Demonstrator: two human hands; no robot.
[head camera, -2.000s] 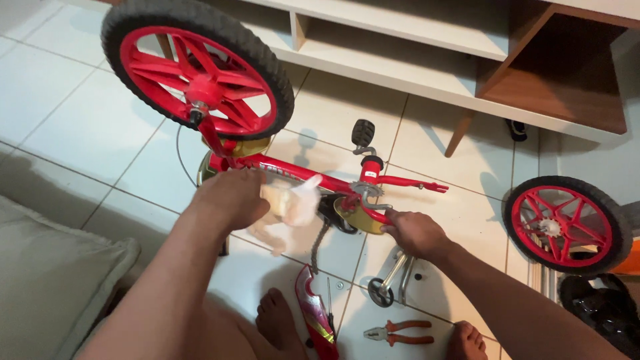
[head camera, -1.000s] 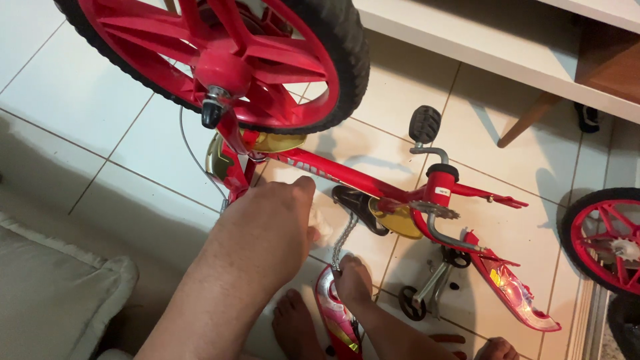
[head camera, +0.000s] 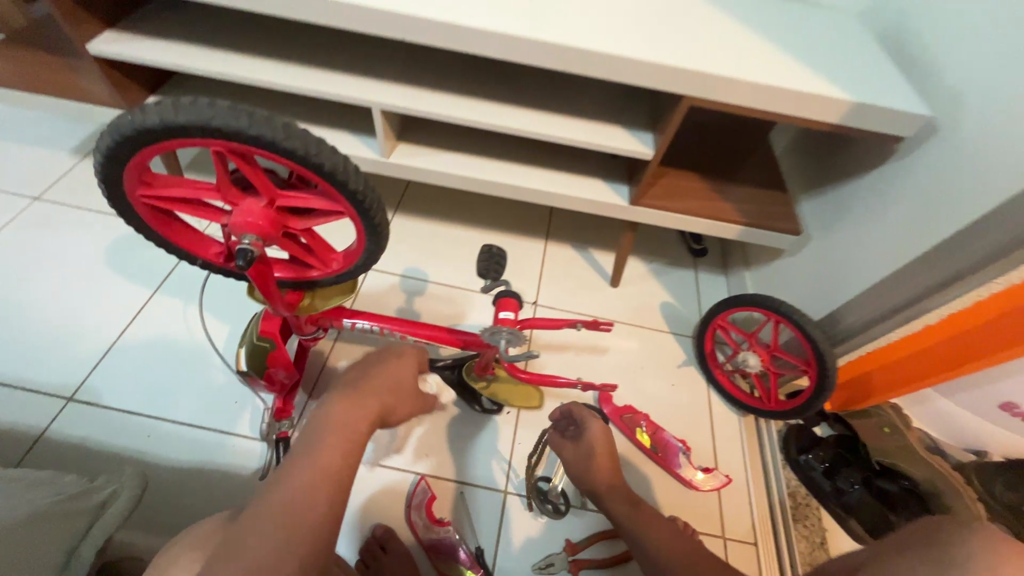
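An upside-down red bicycle frame (head camera: 408, 328) lies across the middle, its large front wheel (head camera: 254, 220) raised at the left. My left hand (head camera: 392, 388) is closed on a crumpled white cloth or tissue (head camera: 434, 392), just below the frame tube. Lower right of the rear fork, my right hand (head camera: 580, 440) pinches a bicycle chain (head camera: 536, 464) that hangs from its fingers. Close behind that hand is a training wheel (head camera: 552, 498) with a metal bracket. The crank and sprocket (head camera: 504, 338) sit at the frame's rear end, with one black pedal (head camera: 491, 262) pointing up.
Pliers with orange handles (head camera: 588, 554) lie on the tiles by my foot. Two red plastic covers (head camera: 660, 444) (head camera: 440, 528) rest on the floor. A loose rear wheel (head camera: 766, 356) leans at the right near black sandals (head camera: 852, 476). A white TV stand (head camera: 512, 172) stands behind; a cushion (head camera: 60, 520) is at left.
My right hand was at the frame's rear end, then reached down to the chain by my foot; it now holds the chain farther right. My left hand keeps the white cloth near the frame.
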